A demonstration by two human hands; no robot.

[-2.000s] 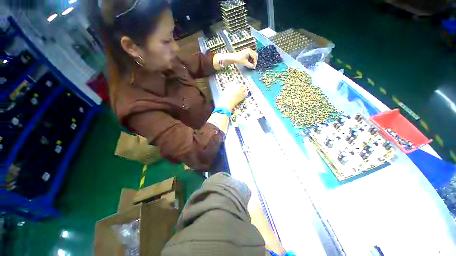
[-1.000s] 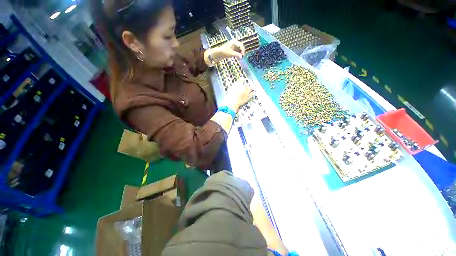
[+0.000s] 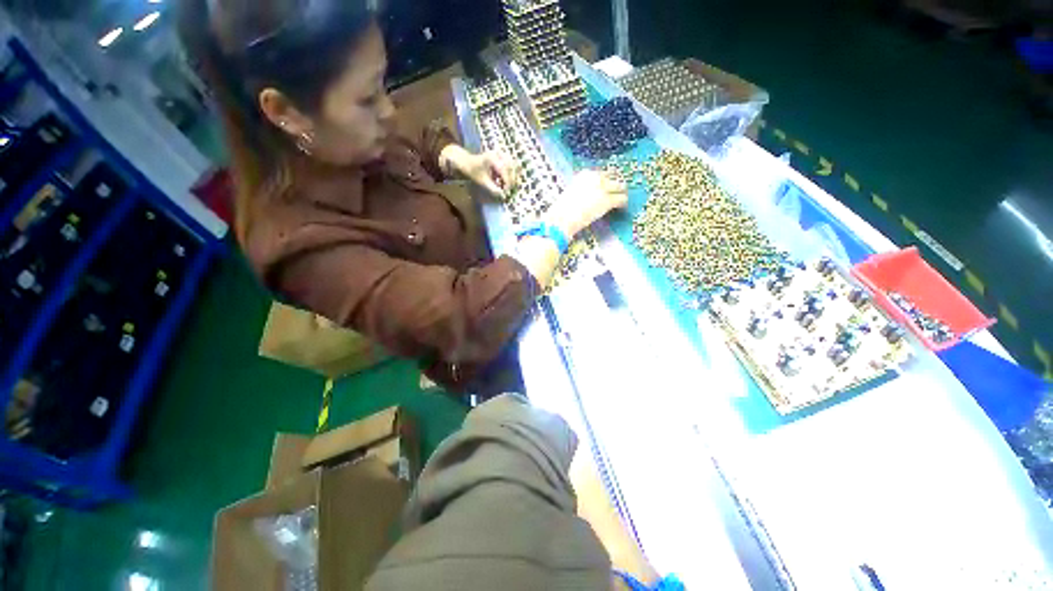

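My left sleeve (image 3: 497,496) and forearm reach down to the bottom edge, with a blue wrist strap (image 3: 647,581) at the rim; my left hand is cut off below the picture. My right hand is not in view. The forearm lies over the near end of the white conveyor rails (image 3: 629,404), washed out by glare. A small dark part (image 3: 871,577) lies at the bottom edge on the white table. A stacked board panel (image 3: 808,335) with dark parts lies on the green mat (image 3: 756,418), right of the rails.
A person (image 3: 393,254) at the left has one hand over the boards (image 3: 508,139), the other at the gold-brown heap (image 3: 704,225). Beyond lie a black heap (image 3: 603,127) and stacked panels (image 3: 540,52). Red bin (image 3: 924,297) at right; cartons (image 3: 346,508) on the floor.
The other person's near hand has moved from the boards to the gold-brown heap; their far hand has drawn back over the boards. My sleeve has hardly moved.
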